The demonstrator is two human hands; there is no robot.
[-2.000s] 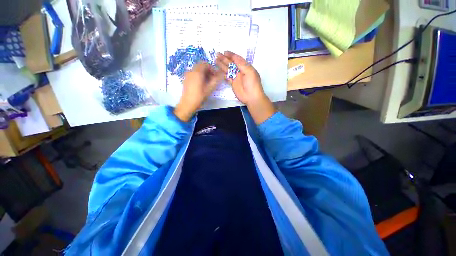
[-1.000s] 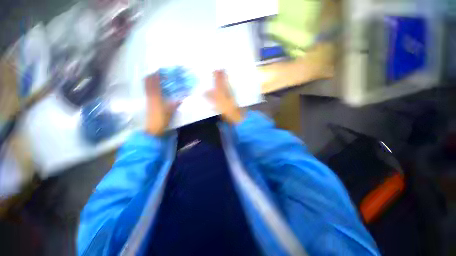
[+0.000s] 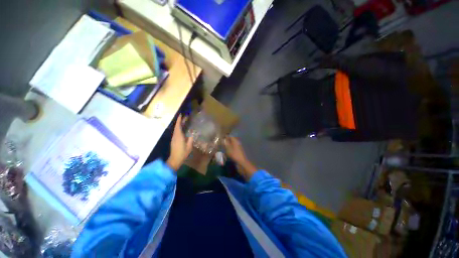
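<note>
Crinkled clear plastic bags lie in an open brown cardboard box below the desk edge. My left hand is at the left side of the plastic, fingers pointing up. My right hand is at its lower right, fingertips against or just beside it. Whether either hand grips the plastic cannot be told. A loose pile of blue-silver fasteners lies on printed sheets on the white desk at the left.
Yellow-green papers and white sheets lie at the desk's back. A scale with a blue top stands on a white surface, a cable hanging beside it. A black chair with an orange strip is at right. Cartons stand lower right.
The view has turned to the right. Both hands have left the desk and the fastener pile and are now over the box with clear plastic.
</note>
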